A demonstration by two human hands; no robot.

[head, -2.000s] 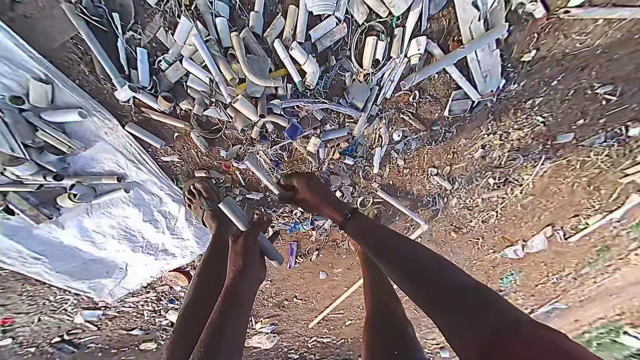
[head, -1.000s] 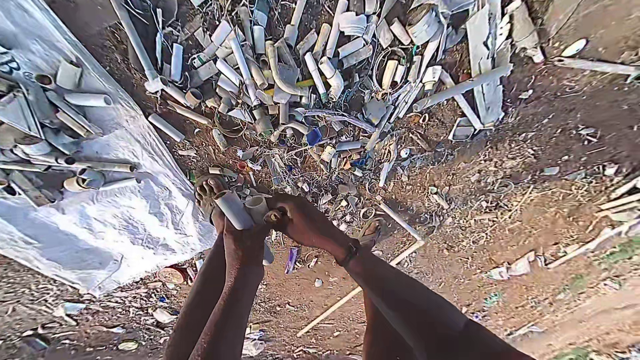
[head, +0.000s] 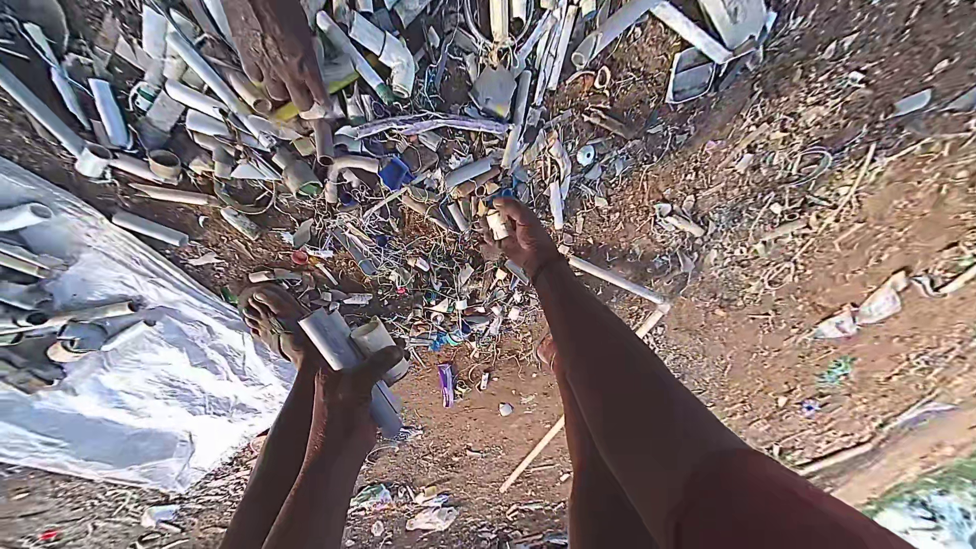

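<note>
My left hand (head: 354,385) is closed around a white-grey plastic pipe piece (head: 329,339) and a wider cream pipe piece (head: 379,347), held side by side above the ground. Farther forward and to the right, my right hand (head: 522,232) grips a short cream plastic piece (head: 497,224) between thumb and fingers, over small scraps. Cut plastic pipes and fittings lie heaped ahead, among them a white elbow pipe (head: 393,57) and a blue scrap (head: 395,174).
Another person's hand (head: 278,57) reaches into the heap at the upper left. A white sheet (head: 145,396) with pipe pieces spreads at left. My foot (head: 271,316) is beside my left hand. A thin stick (head: 534,454) and a white pipe (head: 618,280) lie on the soil.
My right hand has moved away from my left, forward and right, and now holds a short piece. The wider cream piece stays in my left hand. Another person's hand has come into view.
</note>
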